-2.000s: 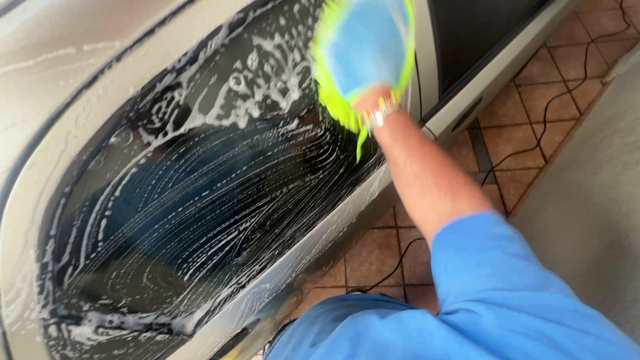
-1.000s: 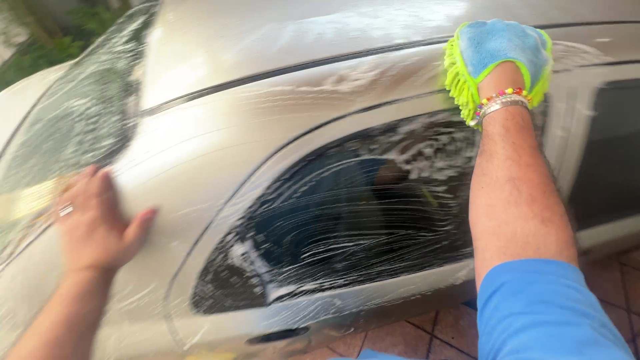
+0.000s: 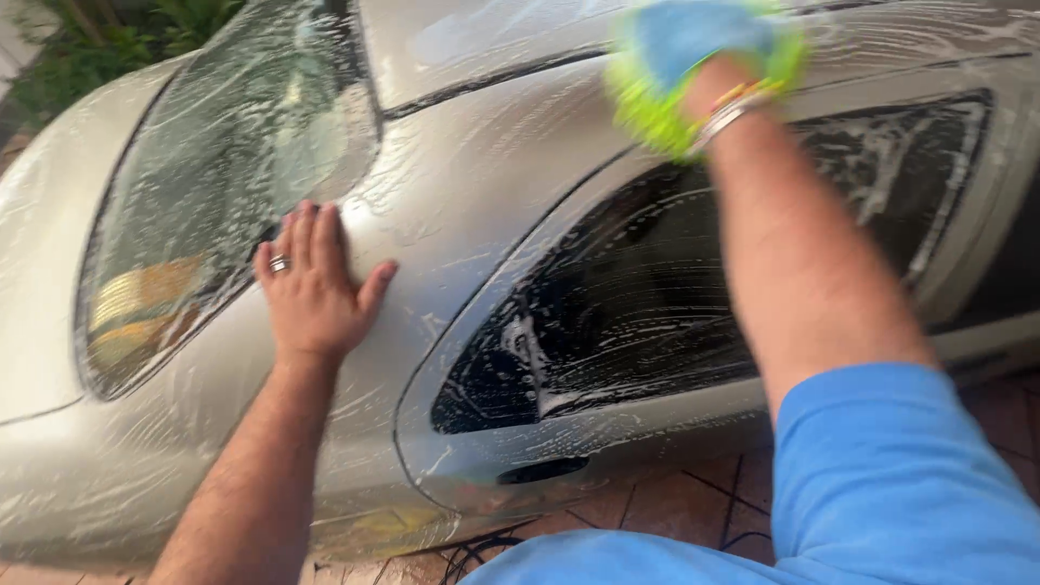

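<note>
My right hand (image 3: 719, 85) is inside a blue and lime-green microfibre wash mitt (image 3: 699, 41), blurred, at the roof edge of a beige car (image 3: 504, 187) above the rear side window (image 3: 650, 284). The mitt hides its fingers. My left hand (image 3: 313, 284) rests bare, palm down with the thumb spread, on the rear pillar beside the rear windscreen (image 3: 219, 162). A ring is on one finger. Soap suds and streaks cover the glass and paint.
A black door handle (image 3: 543, 470) sits below the side window. Reddish floor tiles (image 3: 674, 512) run along the car, with a black cable (image 3: 479, 552) on them. Green plants (image 3: 97, 73) grow beyond the car at the upper left.
The mitt has gone from the side window, where it was two seconds ago, up to the roof edge. My left hand, out of view then, lies on the rear pillar. The view has shifted towards the car's rear.
</note>
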